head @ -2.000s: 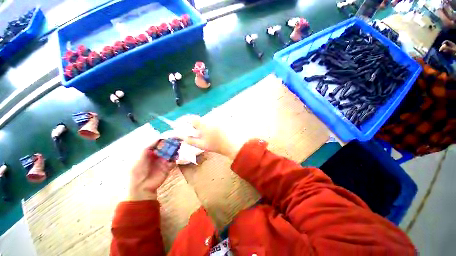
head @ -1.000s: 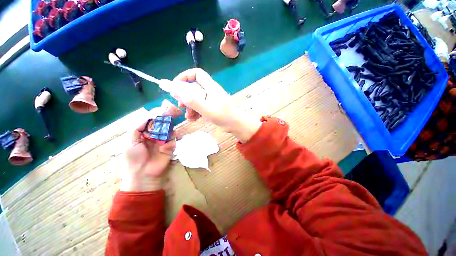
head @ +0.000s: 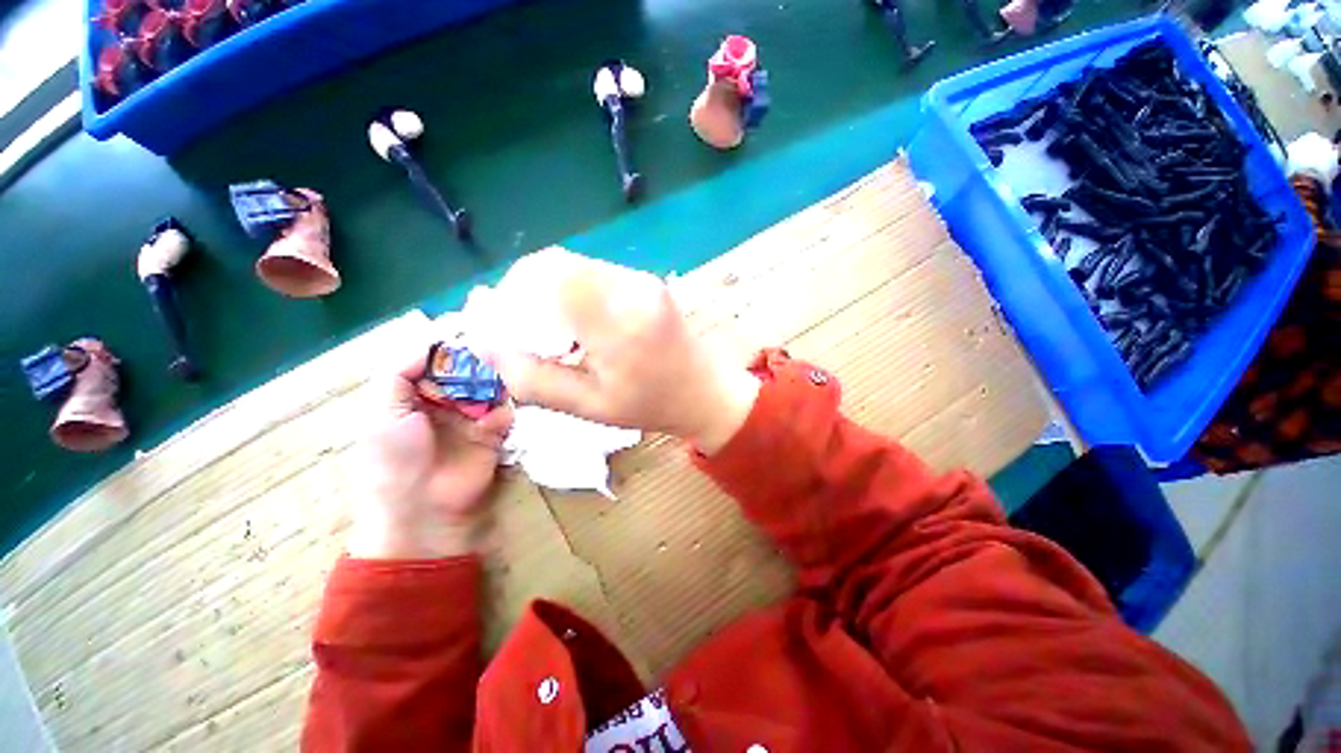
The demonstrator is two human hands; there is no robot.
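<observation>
My left hand (head: 434,459) holds a figurine body (head: 465,377) by its sides, its blue-black checked piece facing up, above the cardboard mat (head: 265,544). My right hand (head: 625,346) is closed close beside the body, fingers curled. The glue bottle is mostly hidden by the hand and glare, and its nozzle cannot be made out. A crumpled white tissue (head: 566,450) lies on the cardboard under my right hand.
Bodies (head: 299,243) and black limb parts (head: 422,169) lie on the green belt (head: 515,162). A blue tray of red-topped bodies (head: 353,66) stands behind. A blue tray of black parts (head: 956,206) and a darker crate (head: 1169,552) are at right.
My right hand has come down and left towards the body; the long nozzle, clear a second ago, no longer shows. Parts on the belt have shifted right. My left hand still holds the body.
</observation>
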